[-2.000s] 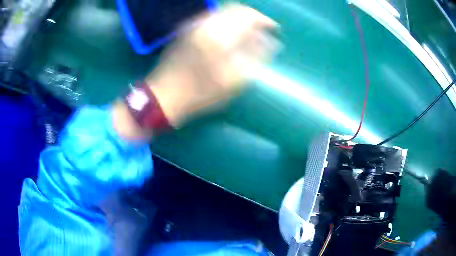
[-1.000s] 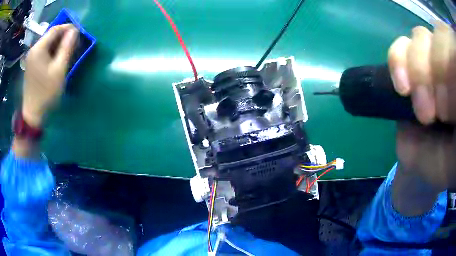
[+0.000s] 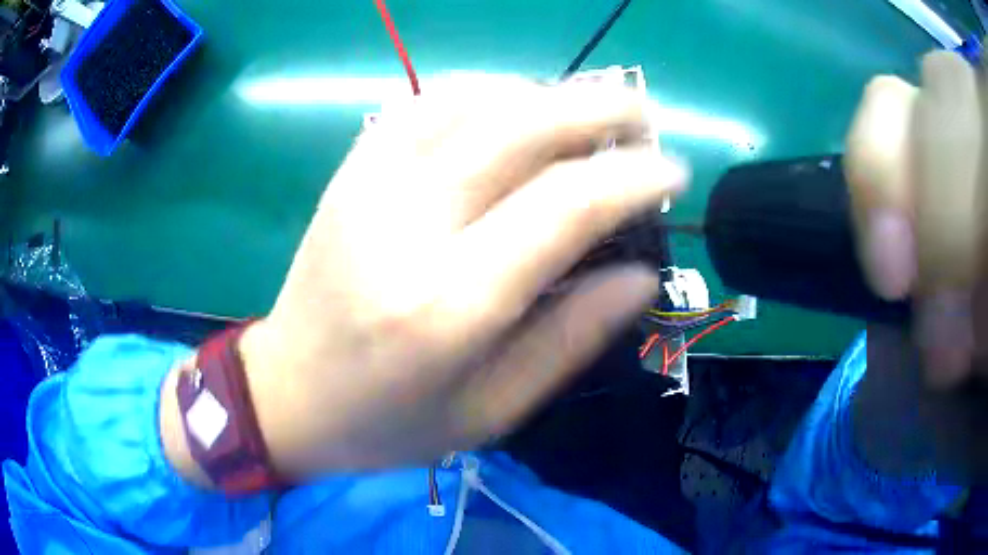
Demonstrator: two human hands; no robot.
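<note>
My left hand (image 3: 466, 260), with a dark-red wristband, is over the device under assembly (image 3: 634, 87) and hides most of it. Its fingertips point right, toward the tip of the electric screwdriver; whether they hold a screw cannot be told. My right hand (image 3: 910, 206) grips the black electric screwdriver (image 3: 775, 228), which lies level with its bit pointing left at the device's right side. The multicolour wire harness (image 3: 699, 315) with a white plug hangs at the device's right side.
The blue screw bin (image 3: 163, 95), with a dark grainy mass inside, is on the green bench (image 3: 271, 163) at upper left. A red lead (image 3: 398, 46) and a black cable (image 3: 596, 40) run up from the device. Clear plastic lies at the left edge.
My left hand has moved from the screw bin to over the device. The screwdriver in my right hand has shifted slightly left, its bit now close to my left fingertips.
</note>
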